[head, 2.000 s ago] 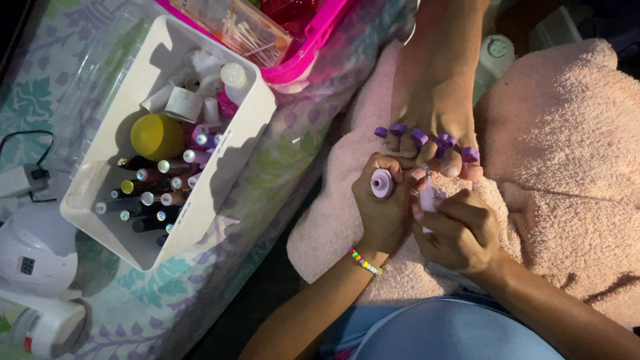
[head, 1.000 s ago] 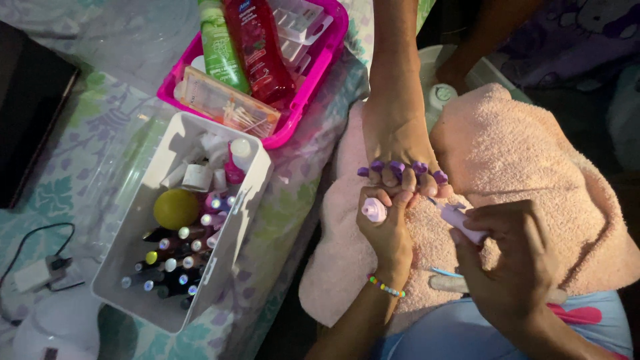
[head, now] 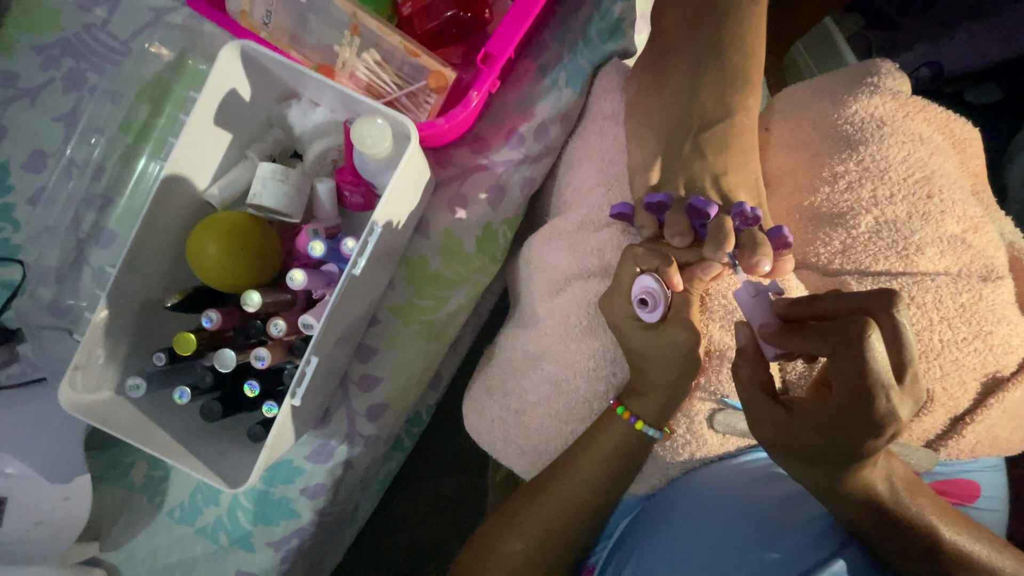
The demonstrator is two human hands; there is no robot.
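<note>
My left hand (head: 656, 320), with a beaded bracelet at the wrist, is closed around a pale lilac nail polish bottle (head: 650, 298), its uncapped neck facing up; the same hand's fingertips touch the toes. Between the fingers and thumb of my right hand (head: 832, 384) is the lilac brush cap (head: 758, 316), its brush tip at a toenail near the big toe. Another person's bare foot (head: 696, 120) rests on a pink towel (head: 864, 184). A purple toe separator (head: 702, 210) spreads the toes.
At left, a white plastic bin (head: 232, 472) holds polish bottles, a yellow ball (head: 234, 251), a white jar (head: 279, 190) and cotton. Behind it, a pink tray (head: 480, 88) holds a box of cotton swabs (head: 388, 80). A nail file (head: 732, 424) lies on the towel by my right hand.
One second ago the brush was held off the toes, over the towel; my right hand has since brought it up to a toenail. My left hand keeps the bottle. The view has moved closer.
</note>
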